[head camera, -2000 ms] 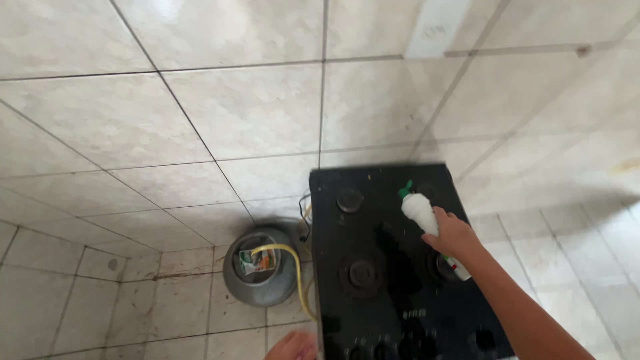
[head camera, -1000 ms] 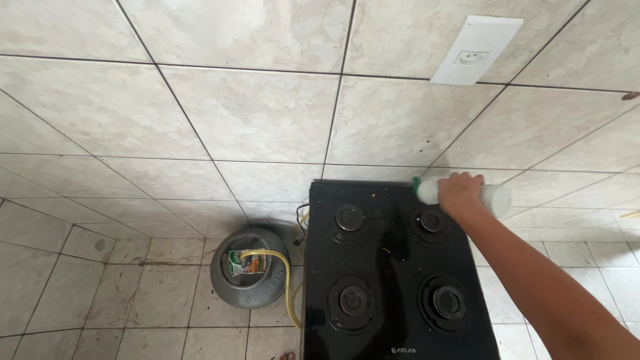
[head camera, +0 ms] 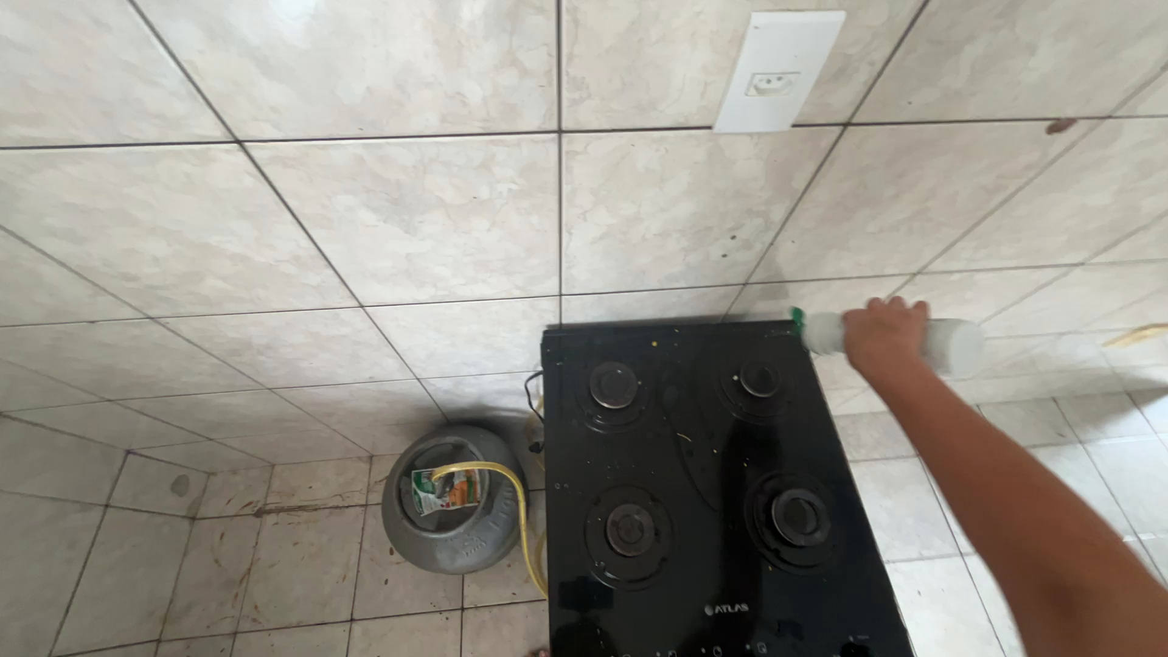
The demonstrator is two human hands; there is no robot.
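My right hand is wrapped around a whitish plastic bottle, held on its side just past the back right corner of a black Atlas gas stove. The bottle's green tip points left, at the stove's back edge. Four burners show on the glossy cooktop, among them the back right burner, the one nearest the bottle. Small yellow specks and wet-looking streaks mark the black surface. Of my left hand, only what may be a fingertip shows at the bottom edge, left of the stove.
A grey gas cylinder stands on the tiled floor left of the stove, with a yellow hose running from it behind the stove's side. A black cord hangs by the back left corner. The tiled wall behind bears a white socket plate.
My right hand has moved with the bottle from over the right side of the cooktop to beyond its back right corner. The bottle has turned onto its side. The view has shifted.
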